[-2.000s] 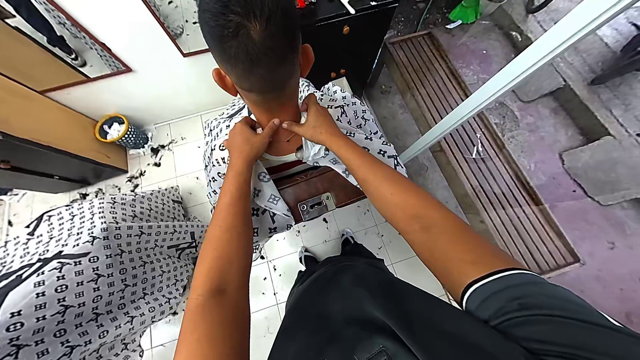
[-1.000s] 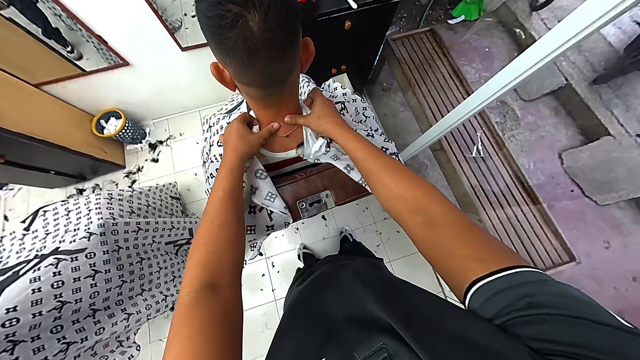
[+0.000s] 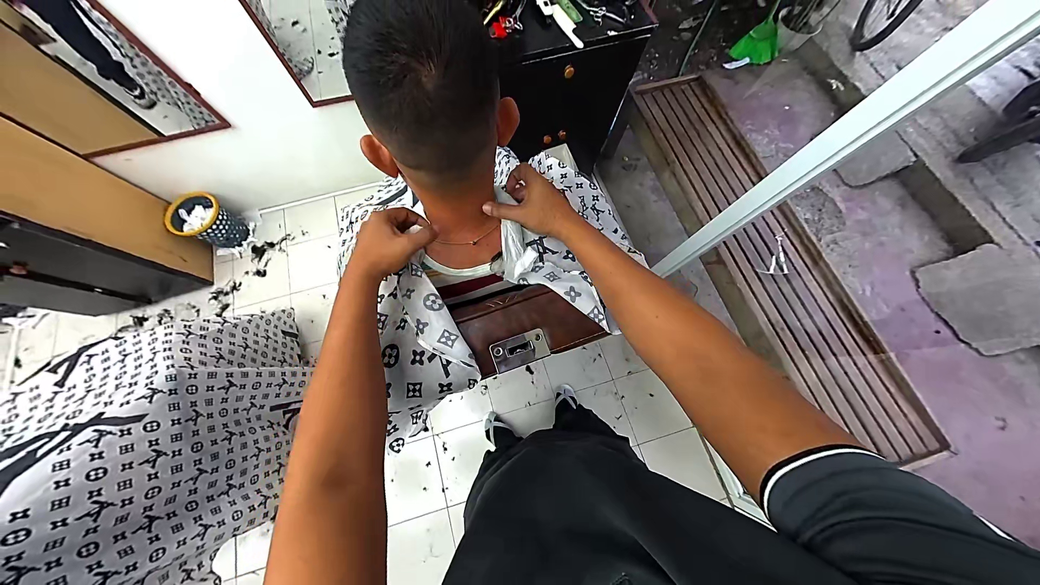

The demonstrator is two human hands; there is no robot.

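Observation:
A seated person (image 3: 422, 89) has their back to me, with a white patterned barber's cape (image 3: 422, 317) around the shoulders, parted at the back. My left hand (image 3: 394, 240) pinches the cape's edge at the left side of the neck. At the right side, my right hand (image 3: 532, 203) grips the other edge, where a whitish neck strip (image 3: 509, 244) shows. A thin necklace (image 3: 475, 241) lies on the nape above a striped shirt collar. Below is the brown chair back (image 3: 528, 325) with a metal fitting.
Another patterned cape (image 3: 179, 431) drapes something at left. A wastebasket (image 3: 207, 219) stands by the wall, with hair clippings on the tiles. A black cabinet (image 3: 569, 89) holding tools stands ahead. At right are a glass door's white frame (image 3: 812, 146) and a slatted wooden bench (image 3: 780, 268).
Both hands were close together at the nape; they have moved apart to the two sides of the neck, and more of the nape and necklace shows.

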